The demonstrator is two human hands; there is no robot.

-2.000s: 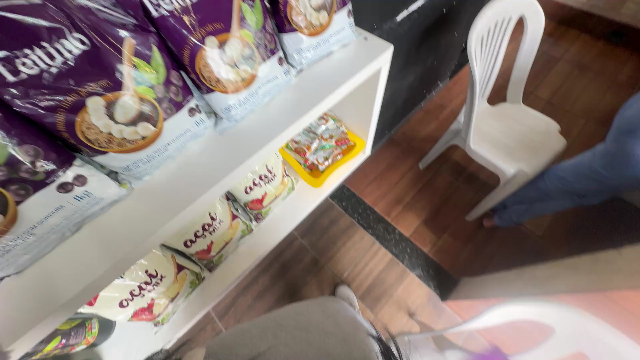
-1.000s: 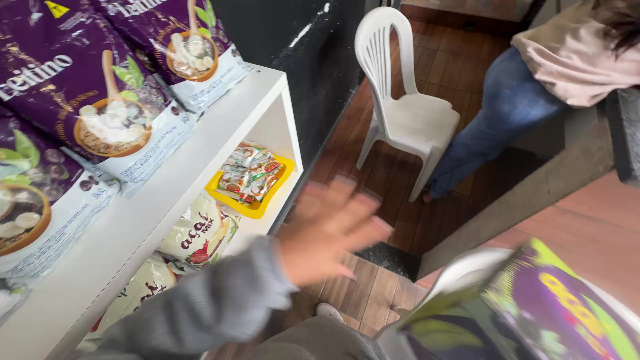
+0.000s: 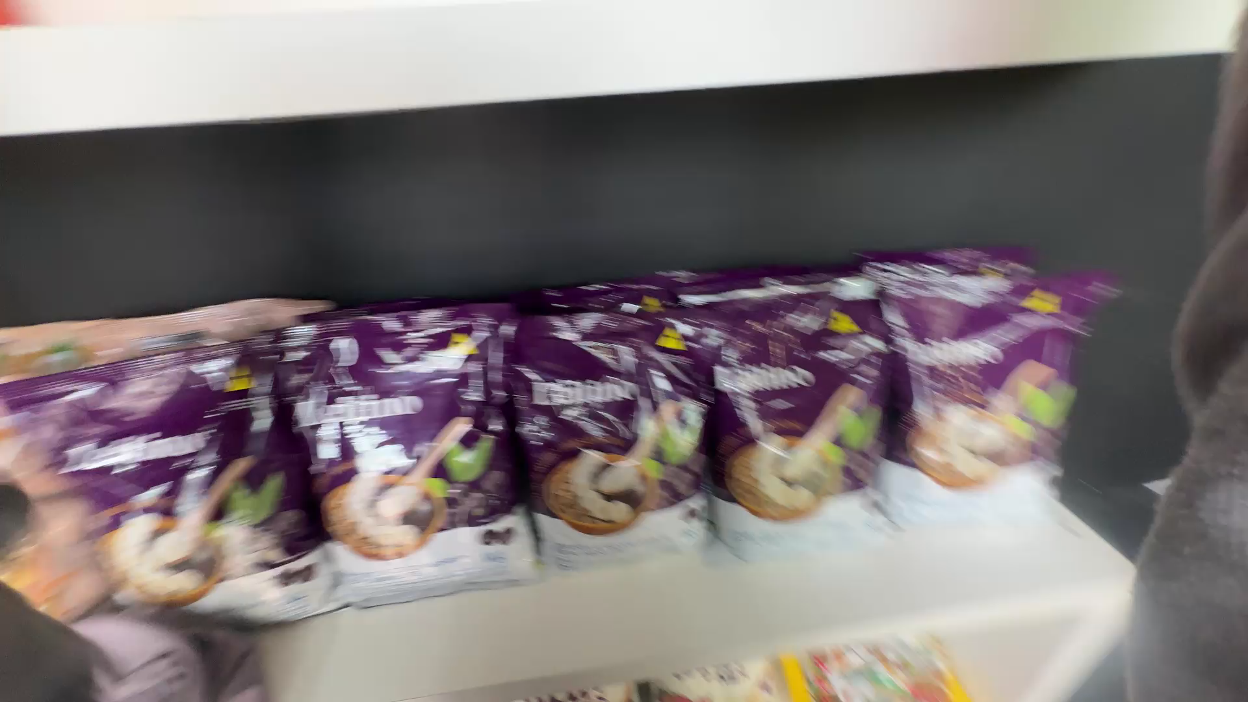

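Neither of my hands can be made out. A blurred grey sleeve (image 3: pixel 1194 487) runs up the right edge with no hand showing; I cannot tell which arm it covers. Several purple and white plastic bags (image 3: pixel 619 429), printed with a bowl, a spoon and green leaves, stand side by side on a white shelf (image 3: pixel 682 619). The rightmost purple bag (image 3: pixel 985 380) is the one nearest the sleeve. At the left edge, a blurred pinkish and orange shape (image 3: pixel 44 526) overlaps the leftmost purple bag (image 3: pixel 166 478); what it is stays unclear.
A white upper shelf board (image 3: pixel 585 63) crosses above the bags, with a dark wall (image 3: pixel 585 205) behind. On the lower level, a yellow-edged tray (image 3: pixel 795 678) holds small packets (image 3: pixel 877 671) beside pale bags (image 3: pixel 721 682). Dark and lilac shapes (image 3: pixel 146 653) fill the lower left corner.
The view has swung far round to face the shelf front. The hand seen reaching over the floor one second ago is out of sight, as are the chair, the other person and the green and purple bag.
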